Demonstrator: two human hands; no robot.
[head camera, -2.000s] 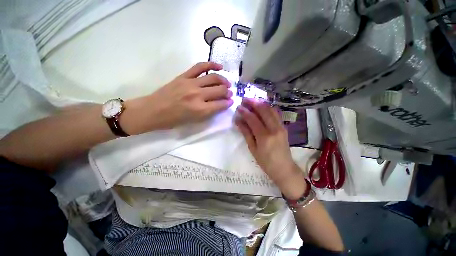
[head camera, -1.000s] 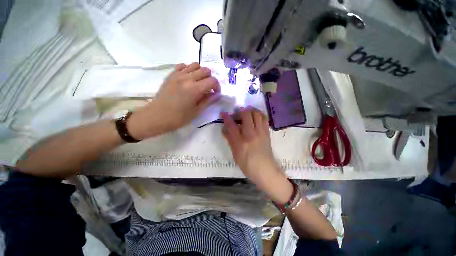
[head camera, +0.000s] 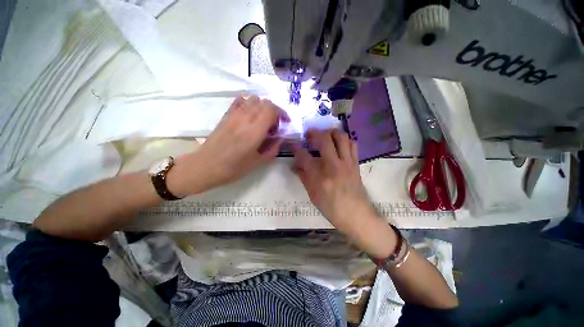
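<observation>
A long white fabric strip (head camera: 166, 116) runs across the table from the left to the needle area. My left hand (head camera: 246, 137) holds its right end just left of and below the lit presser foot and needle (head camera: 294, 92). My right hand (head camera: 330, 166) is close beside it, fingertips bent down on white fabric just below the needle; glare hides the exact edge of the cloth. The white sewing machine head (head camera: 410, 57) marked "brother" stands above. The fingertips of both hands are a short gap apart.
Red-handled scissors (head camera: 438, 172) lie right of my right hand, blades pointing away. A purple phone (head camera: 374, 124) lies between them and the needle. A folded white strip bundle (head camera: 477, 150) is behind the scissors. Stacked strips (head camera: 80, 76) lie left. Ruler markings (head camera: 256, 209) run along the front edge.
The pointed panel that hung over the front edge two seconds ago is gone from there. A long strip now lies across the left side. Both hands have moved slightly below the needle.
</observation>
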